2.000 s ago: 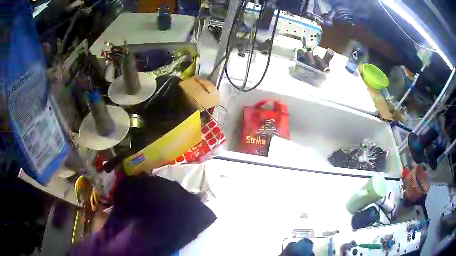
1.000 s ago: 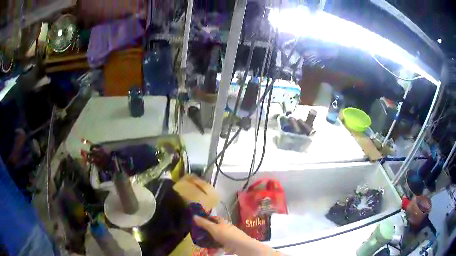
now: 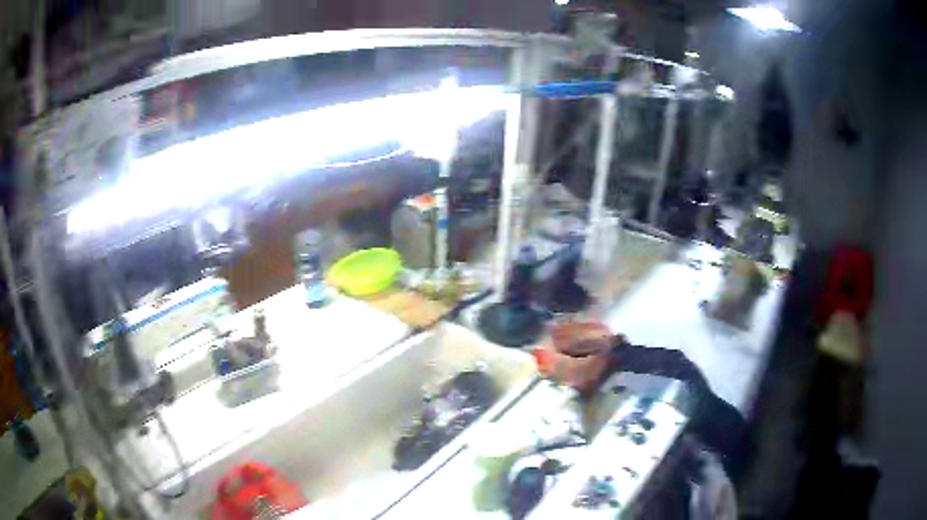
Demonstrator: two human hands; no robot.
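Note:
Neither of my hands is in the picture. The frame is blurred. Nearest in front of me, the white sewing machine shows at the bottom right, seen along its top, with small dark parts on it. A pale green mug stands behind it, beside a dark object. Dark cloth is draped at the machine's far end. A reddish-brown container stands beside that cloth.
A white trough holds a red bag and a dark bundle. Beyond it are a green bowl, a bottle, a clear box and another machine. A bright tube light hangs above.
The view has swung to the right, so the trough and bowl lie further left. The hand with a dark thing, seen a second ago, is out of the picture.

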